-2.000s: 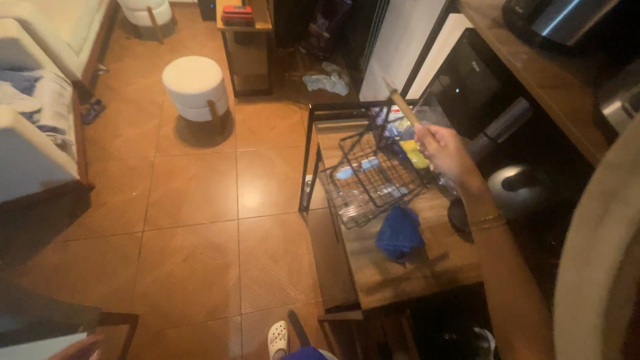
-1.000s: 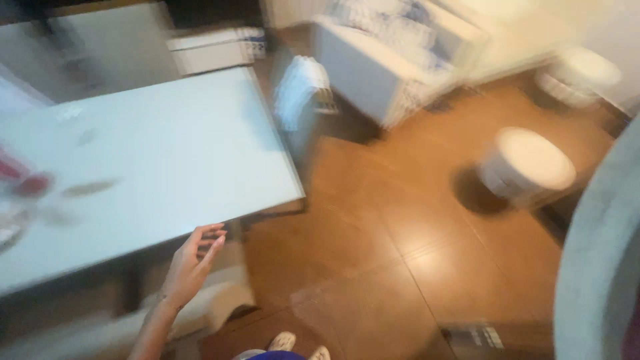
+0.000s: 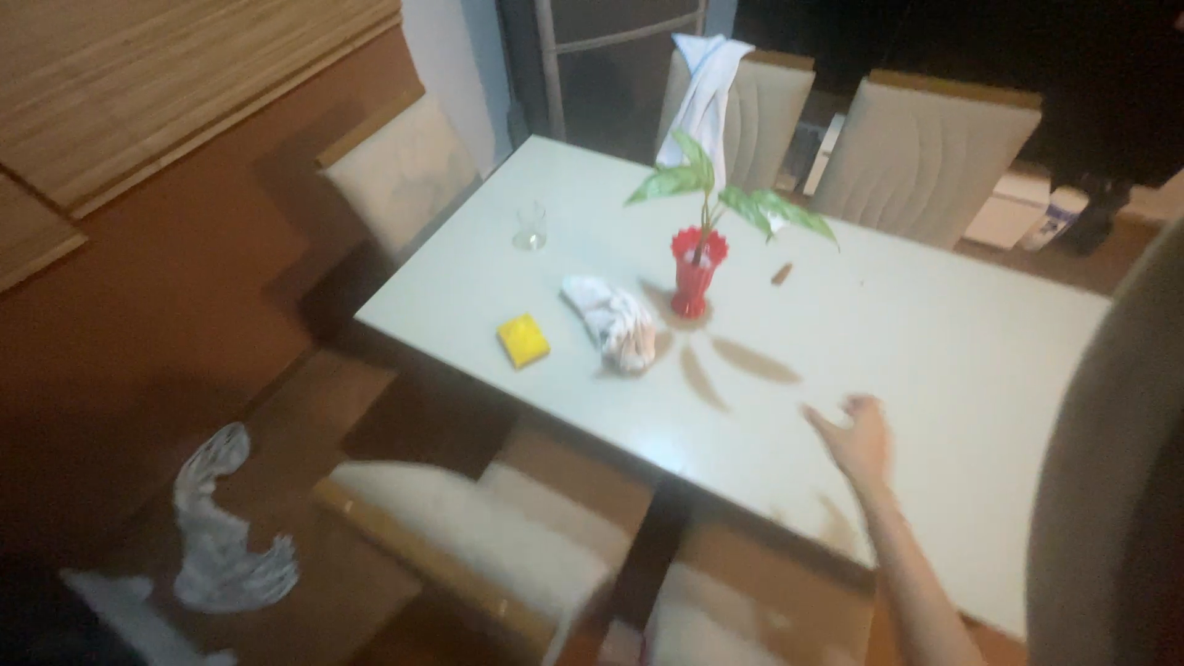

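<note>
My right hand (image 3: 851, 439) is over the near right part of a white-topped table (image 3: 971, 370), thumb and fingers apart, holding nothing. My left hand is out of view. On the table, a red vase (image 3: 694, 277) with a leafy green plant (image 3: 689, 180) is up and left of my hand. A crumpled whitish cloth (image 3: 615, 324) lies to the left of the vase, near a yellow square item (image 3: 524, 340), perhaps a sponge or folded cloth. Behind these stands a clear glass (image 3: 530, 228). A small brown piece (image 3: 783, 274) lies right of the vase.
Upholstered chairs (image 3: 925, 157) surround the table; a white cloth (image 3: 708, 92) hangs over one. A near chair (image 3: 444, 518) stands at the table's front edge. Crumpled pale fabric (image 3: 222, 536) lies on the floor at left. A blurred curved object covers the right edge.
The view has swung from a wire rack on a wooden surface to the table. My right hand, earlier gripping something at the rack, is now empty. My left hand has left view.
</note>
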